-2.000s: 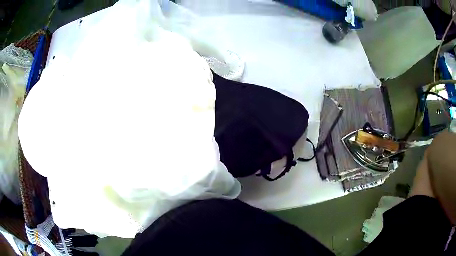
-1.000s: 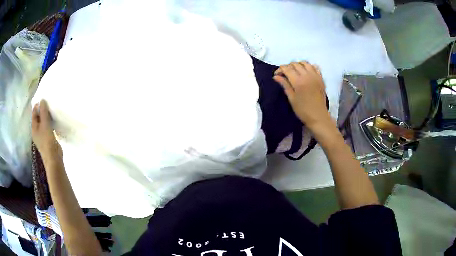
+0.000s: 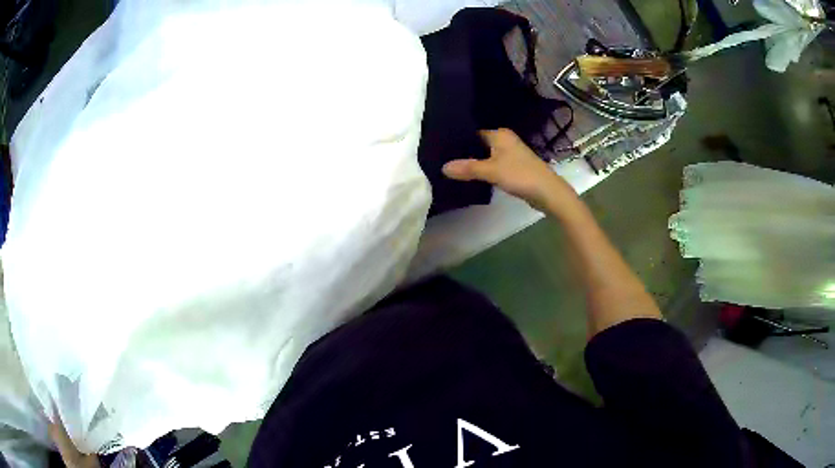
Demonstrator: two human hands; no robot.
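Observation:
A wide white skirt (image 3: 229, 201) covers most of the table and billows toward the left. A dark bodice (image 3: 453, 101) joins its right side, with thin black straps (image 3: 560, 123) at the bodice's right edge. My right hand (image 3: 504, 167) is at the bodice's near right part, thumb and fingers spread over the dark cloth; whether it grips the cloth cannot be told. My left hand (image 3: 69, 443), partly cut off by the picture's lower left edge, holds the gathered skirt edge.
A steam iron (image 3: 623, 78) with a wooden handle rests on a grey pad (image 3: 568, 27) at the table's right end. A white-wrapped hose (image 3: 732, 39) runs from its rear. Pale cloth (image 3: 760, 233) lies at the right, over the floor. Dark striped items are at the lower left.
The view has shifted. The bodice and skirt lie turned, with the bodice now reaching the grey pad. My left hand has drawn the skirt edge nearer; my right hand has moved to the bodice's near side.

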